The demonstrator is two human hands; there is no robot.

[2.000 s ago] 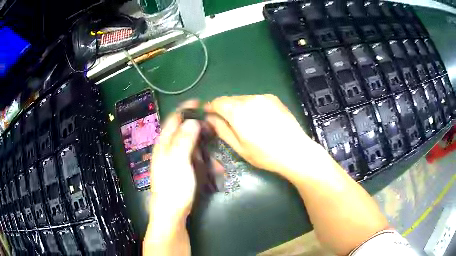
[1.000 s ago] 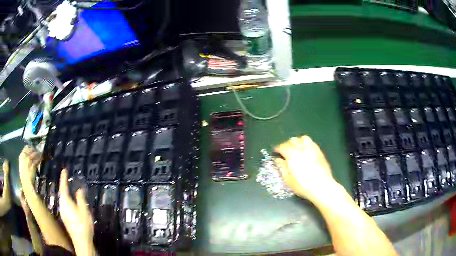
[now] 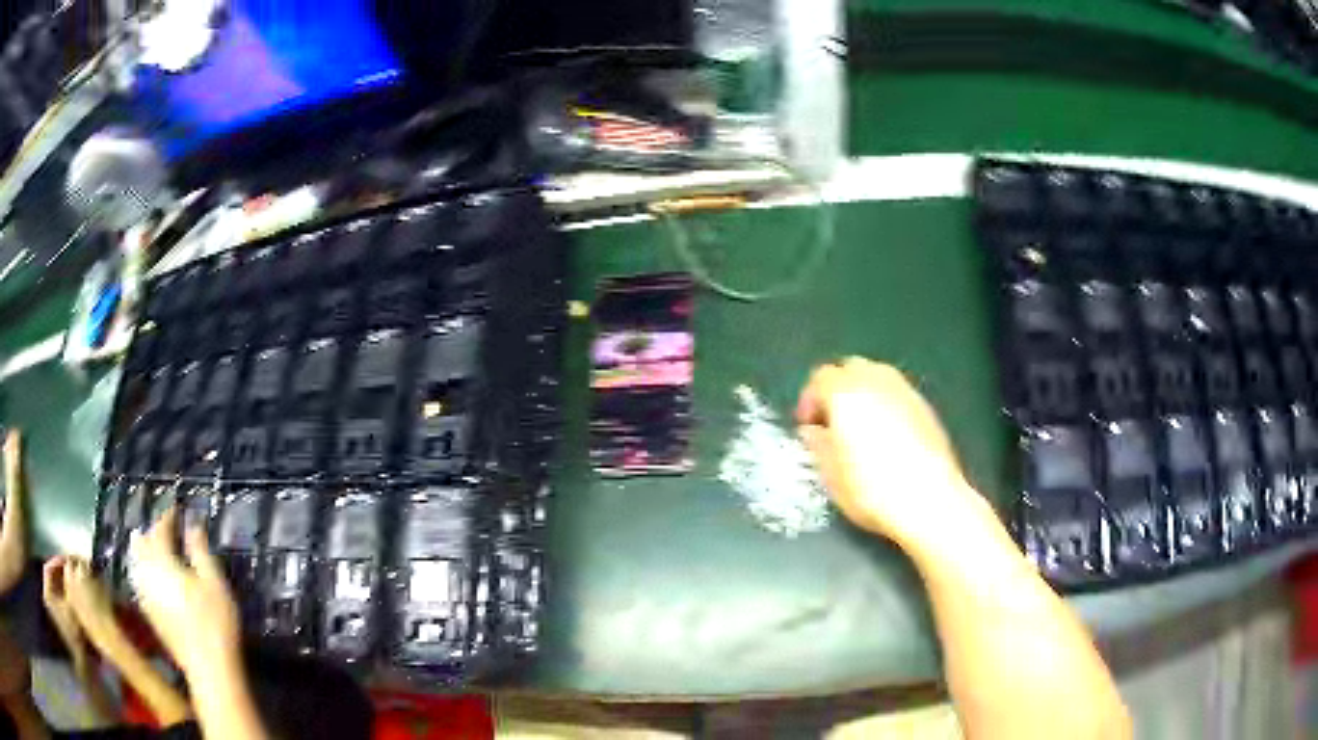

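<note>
Small whitish clear parts (image 3: pixel 773 470) lie in a loose pile on the green bench. My right hand (image 3: pixel 875 441) is at the pile's right edge, fingers bent down; whether a part is between the fingertips is too small and blurred to tell. What looks like my left hand (image 3: pixel 188 586) is far left, over the lower left edge of the left blister tray (image 3: pixel 518 333), its fingertips at a pocket; whether it grips a housing is unclear. Black phone housings (image 3: pixel 441 564) lie in the tray's pockets. Another blister tray with housings (image 3: pixel 1062 484) is at the right.
A lit phone (image 3: pixel 643 369) lies left of the pile, with a thin cable (image 3: pixel 744 297) behind it. A bottle (image 3: pixel 744 87) and a patterned black object (image 3: pixel 636 133) are on the rear ledge. Another person's hand (image 3: pixel 94 622) is far left. A blue monitor (image 3: pixel 275 72) is back left.
Two seconds ago both hands were together over the pile around a dark object; now they are apart. Since one second ago, the left hand has moved slightly left, and the right hand remains at the pile.
</note>
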